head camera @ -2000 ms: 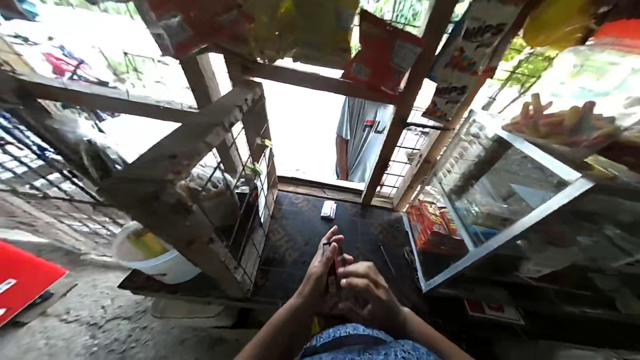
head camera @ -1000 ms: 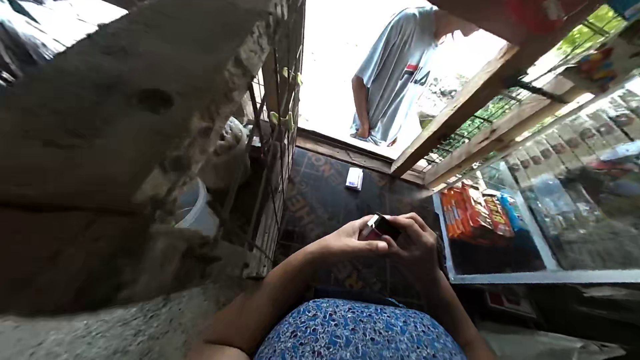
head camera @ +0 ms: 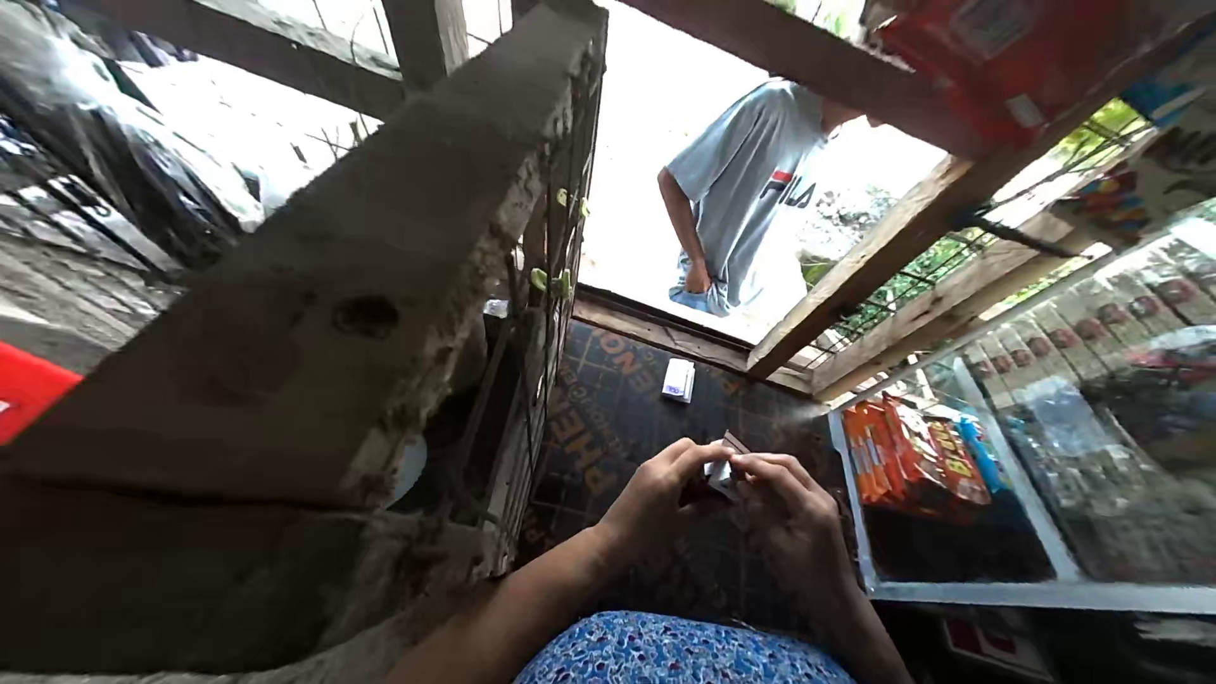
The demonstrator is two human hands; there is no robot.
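Over the dark plywood counter, my left hand and my right hand meet at their fingertips. Between them they grip a small pack, dark at the edge with a pale, silvery part showing. What kind of pack it is cannot be told. My thumbs and forefingers pinch it from both sides; its lower part is hidden by the fingers and shadow. Beyond the hands, near the window sill, a small white box with bluish print lies on the counter, touched by neither hand.
At the left, a thick wooden beam and a wire grille rise close to my left arm. A glass display case with orange snack packets stands at the right. Outside the wooden-framed opening stands a person in a grey T-shirt.
A pale, silvery part now shows at the small pack between my fingers, where it looked dark one second ago. The view has shifted and turned strongly.
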